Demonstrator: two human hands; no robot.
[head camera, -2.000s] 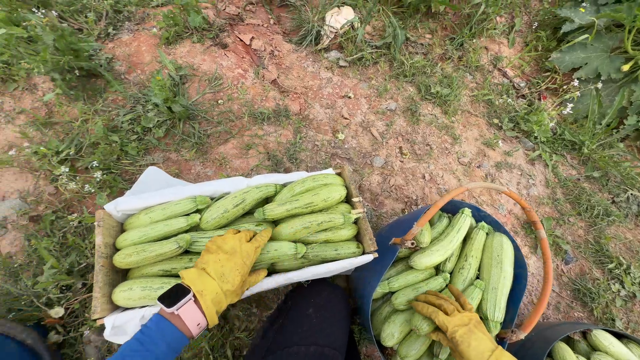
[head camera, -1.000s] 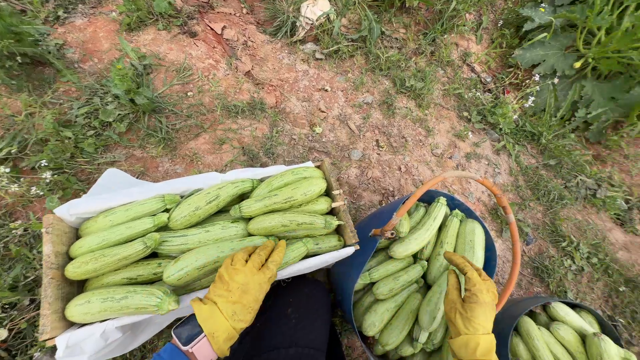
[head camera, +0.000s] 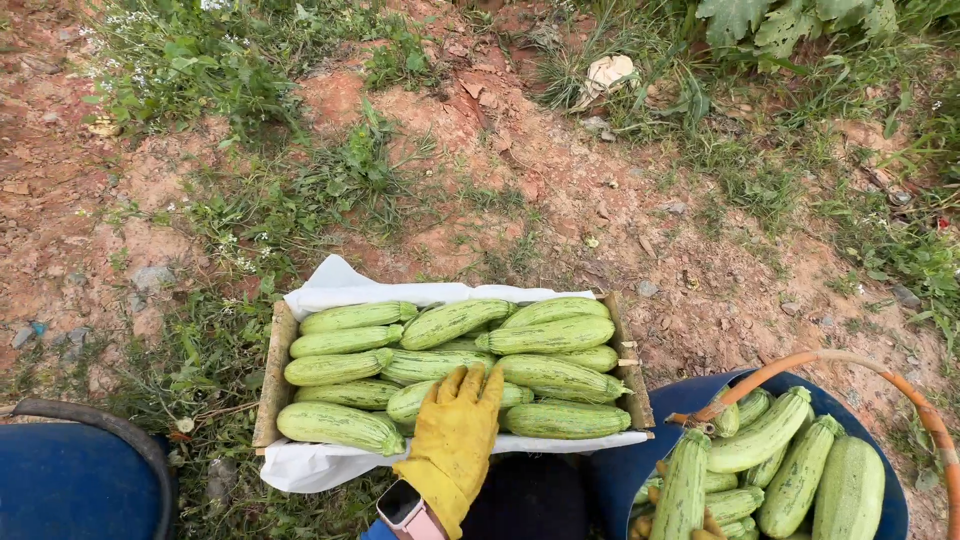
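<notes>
My left hand (head camera: 454, 439), in a yellow glove, rests with its fingertips on zucchini in the middle of a wooden crate (head camera: 276, 375) lined with white paper (head camera: 337, 285). Pale green mottled zucchini (head camera: 340, 426) lie side by side across the crate. At the lower right, a blue bucket (head camera: 896, 487) with an orange handle (head camera: 840, 356) holds more zucchini (head camera: 847, 487). My right hand (head camera: 709, 525), mostly hidden at the bottom edge, has its gloved fingers around an upright zucchini (head camera: 681, 487) at the bucket's left side.
Another blue container (head camera: 75, 480) with a dark rim stands at the lower left. Reddish soil (head camera: 465, 247) with weeds and small stones surrounds the crate. A pale crumpled object (head camera: 606, 75) lies among grass, and broad leaves (head camera: 787, 22) hang at the upper right.
My right hand, earlier on top of the zucchini in the bucket, now grips one at the bucket's left side. My left hand stays over the crate. The view has shifted left.
</notes>
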